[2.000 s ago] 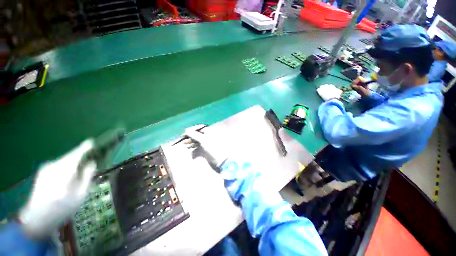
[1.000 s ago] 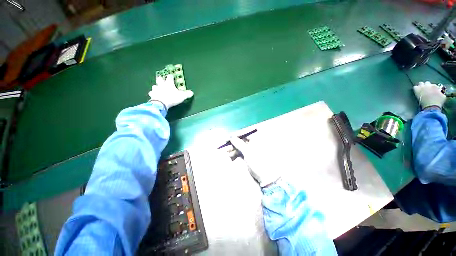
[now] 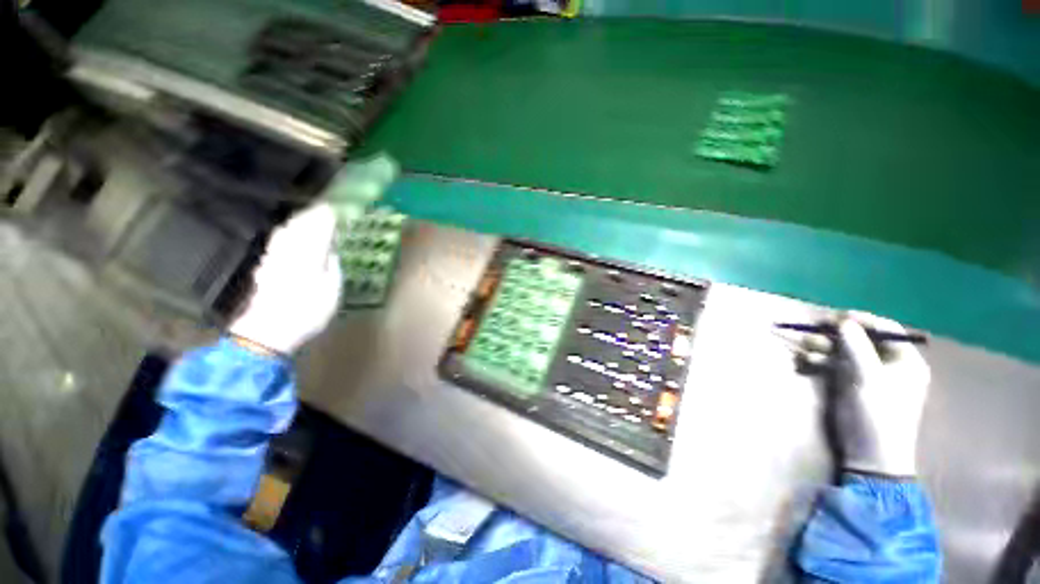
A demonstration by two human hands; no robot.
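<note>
A black carrier lies on the metal tabletop, with a green PCB panel in its left half; its right half shows dark pockets with bright spots. My gloved left hand is at the table's left end beside another green panel. A pale green blurred piece shows at its fingertips; blur hides whether the hand grips either one. My gloved right hand is right of the carrier, closed around a slim dark pointed tool, held roughly level over the tabletop.
A green panel lies on the main conveyor belt beyond the table. The infeed conveyor bears a dark carrier at upper left. A dark open bin is below the table's left front edge.
The view has swung left. My left hand has left the panel on the belt and come back to the table's left end. The carrier's left half is now visible. My right hand still holds the tool.
</note>
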